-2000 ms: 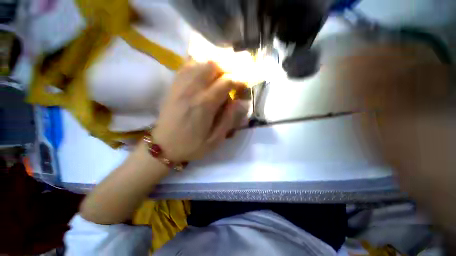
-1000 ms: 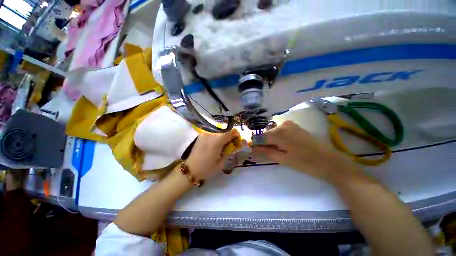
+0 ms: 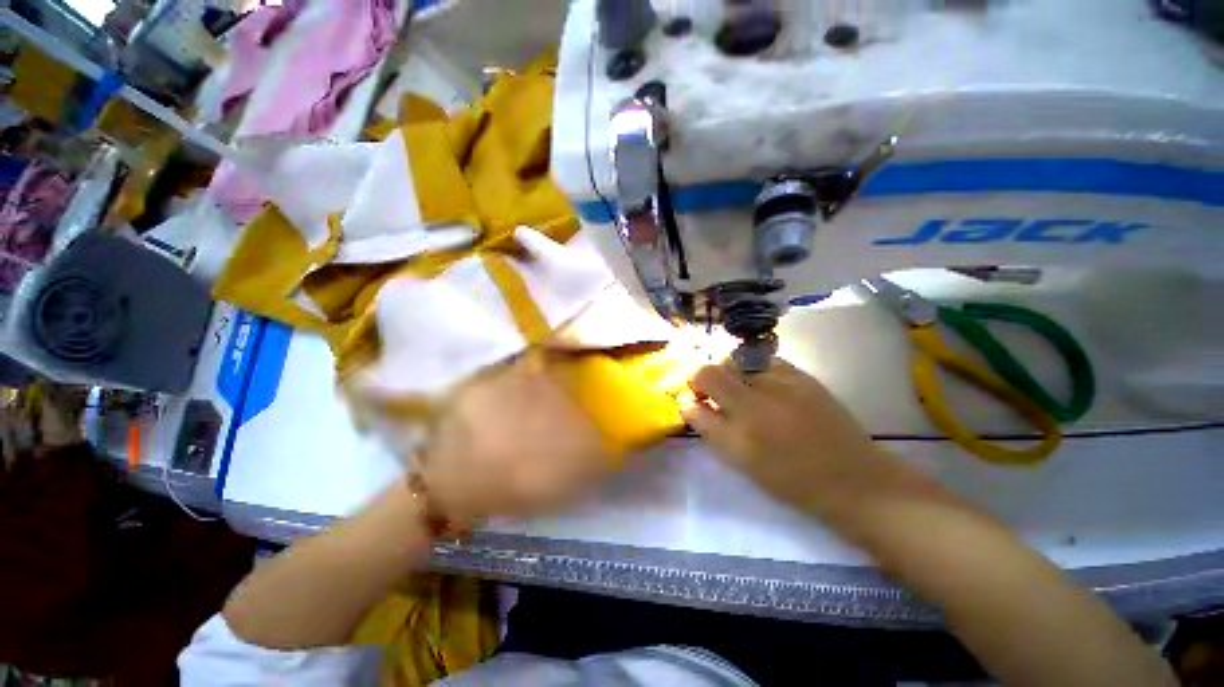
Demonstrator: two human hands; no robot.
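A mustard fabric piece (image 3: 624,400) lies under the bright glow at the needle of the white sewing machine (image 3: 752,114). My left hand (image 3: 517,443), blurred, is on the cloth left of the needle; its grip is unclear. My right hand (image 3: 779,430) is at the needle, its fingertips on the edge of the mustard piece; the needle itself is lost in glare. Off-white and mustard panels (image 3: 450,322) lie bunched left of the machine head and join the piece.
Scissors (image 3: 993,383) with green and yellow handles lie right of the needle. A grey motor-like box (image 3: 114,336) stands at left, with pink cloth (image 3: 322,67) behind. A measuring scale (image 3: 671,584) runs along the front edge. Mustard cloth (image 3: 436,631) hangs below it.
My left hand has moved left and down from the needle, and more mustard cloth shows there. My right hand stays near the needle. The view has shifted, so the machine appears further right.
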